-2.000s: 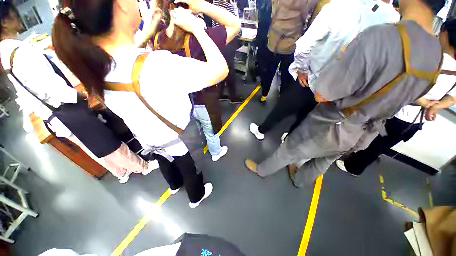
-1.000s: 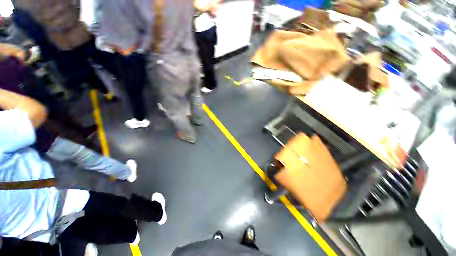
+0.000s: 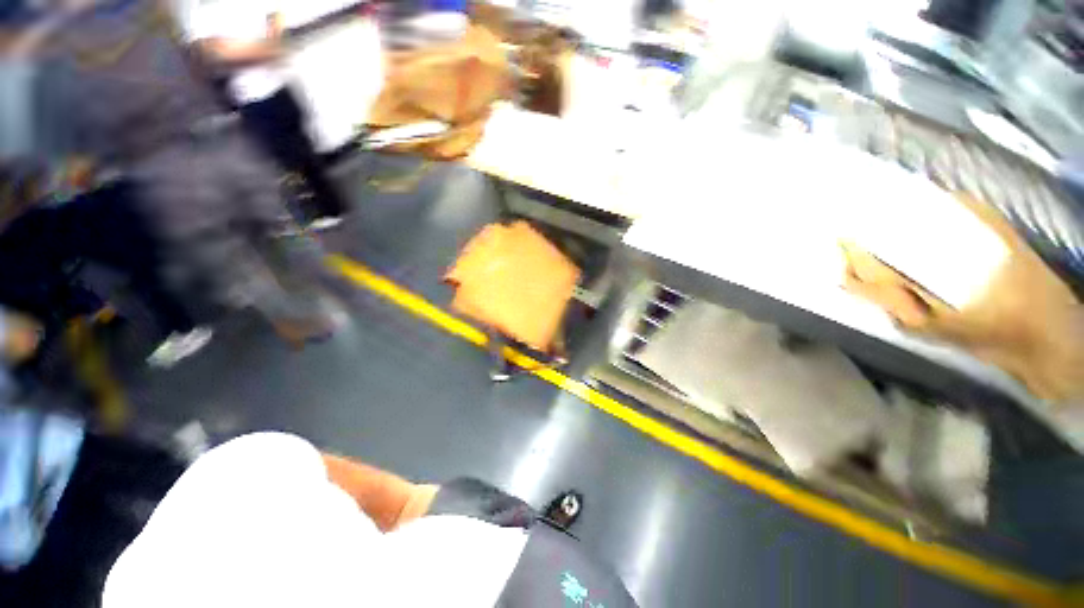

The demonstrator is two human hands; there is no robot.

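Neither of my hands shows. A white sleeve [image 3: 262, 523] and part of a bare forearm [image 3: 378, 489] show at the lower left, beside my dark grey apron [image 3: 541, 576] with its small blue logo. The forearm passes out of sight at the apron, so the hand is hidden. Nearest ahead, an orange-tan piece [image 3: 517, 285] lies over a low support beside the yellow floor line. Brown material [image 3: 1010, 309] lies on the white table at the right, blurred and partly over its front edge.
A long white table [image 3: 737, 226] runs from centre to right. Pale grey-beige material [image 3: 761, 368] lies on a low rack below it. Brown pieces [image 3: 440, 83] lie farther back. People [image 3: 202, 202] stand at the left, blurred. A yellow line [image 3: 713, 457] crosses the grey floor.
My view has swung right, from the standing people to the tables. The orange-tan piece now shows farther left, and a white sleeve and forearm have come in at the lower left.
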